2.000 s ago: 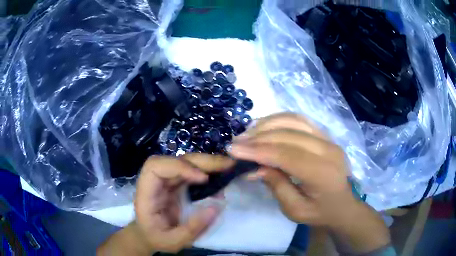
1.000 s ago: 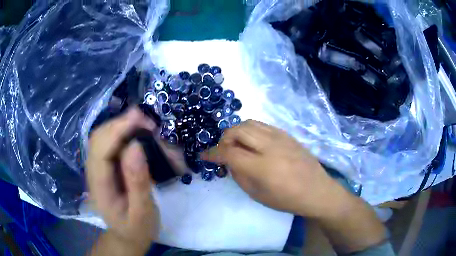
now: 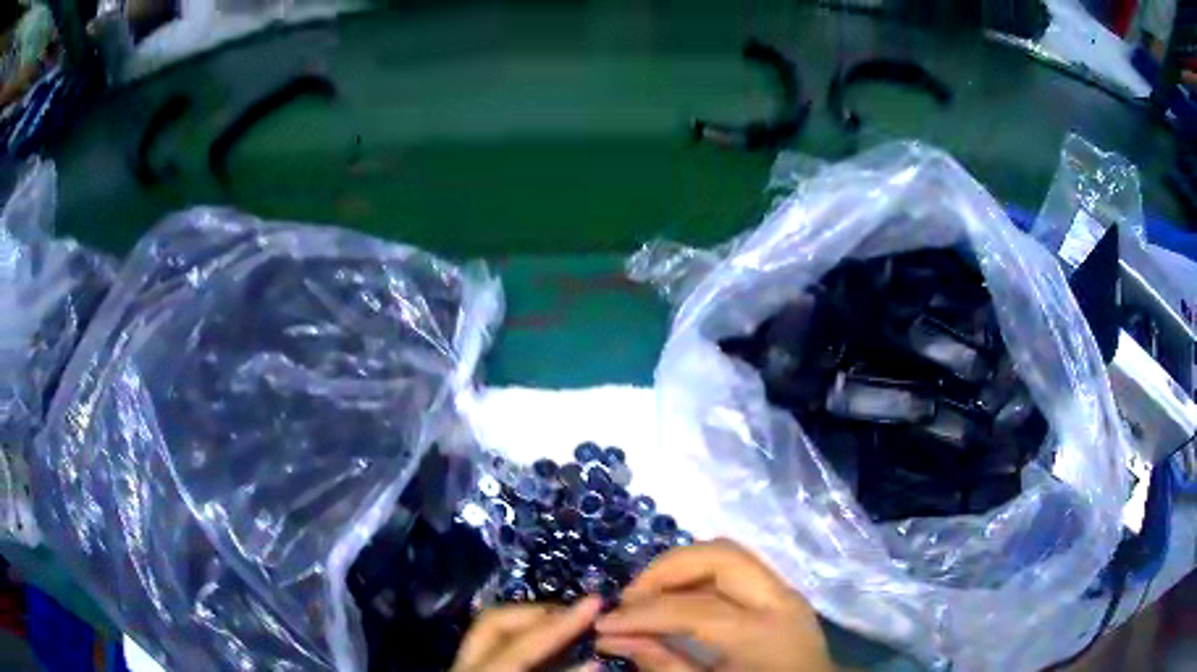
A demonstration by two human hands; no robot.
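Observation:
Both hands are at the bottom edge, over the near side of the pile of round caps (image 3: 565, 519), and are partly cut off. My left hand (image 3: 525, 639) has its fingertips close to those of my right hand (image 3: 715, 610). The right fingers are bent together. Whatever lies between or under the fingers is hidden, so I cannot tell what they hold. The caps are dark with shiny silver rims and lie on a white pad (image 3: 565, 414). Black housings (image 3: 414, 578) show at the mouth of the left clear bag (image 3: 250, 433).
The right clear bag (image 3: 715, 394) stands open, with black housings (image 3: 893, 394) inside. A green belt (image 3: 512, 171) crosses behind, carrying thin black headbands (image 3: 269, 112). A small clear bag (image 3: 1096, 184) and a white-and-black box (image 3: 1155, 361) are at the right.
The view has tilted up, showing the belt and headbands. My hands have come together from apart. The black housing seen earlier in my left hand is no longer visible there.

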